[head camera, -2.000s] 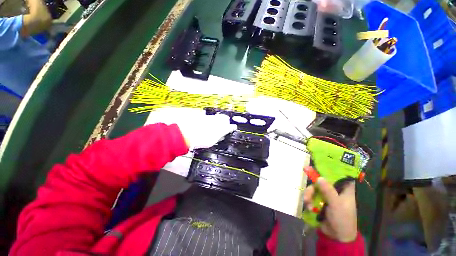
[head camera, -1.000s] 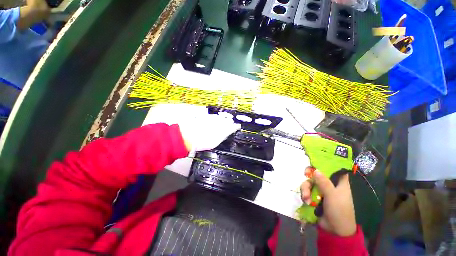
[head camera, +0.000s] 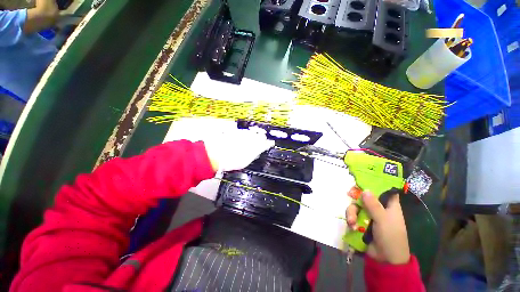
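Note:
A black plastic housing (head camera: 259, 199) lies open on a white paper sheet (head camera: 333, 188), its holed wall on the far side. One yellow wire (head camera: 265, 192) lies across its near part; another runs along the far part. My left hand (head camera: 236, 149), in a white glove, is on the housing's left far part; its fingertips are at the far wire, and their exact grip cannot be told. My bare right hand (head camera: 388, 228) holds the lime green glue gun (head camera: 373, 171). The gun's nozzle points left, at the far wire near my left fingertips.
Two yellow wire bundles (head camera: 365, 100) lie beyond the housing. More black housings (head camera: 356, 20) stand at the far side, one (head camera: 231, 54) at far left. A tool cup (head camera: 436, 63), a blue bin (head camera: 476, 74) and a dark tray (head camera: 396, 144) are right. A person's arm (head camera: 37, 17) shows across the belt.
The view has shifted slightly since the first frame. The glue gun has moved a little left and its nozzle is closer to my left fingertips. My left hand has stayed on the housing.

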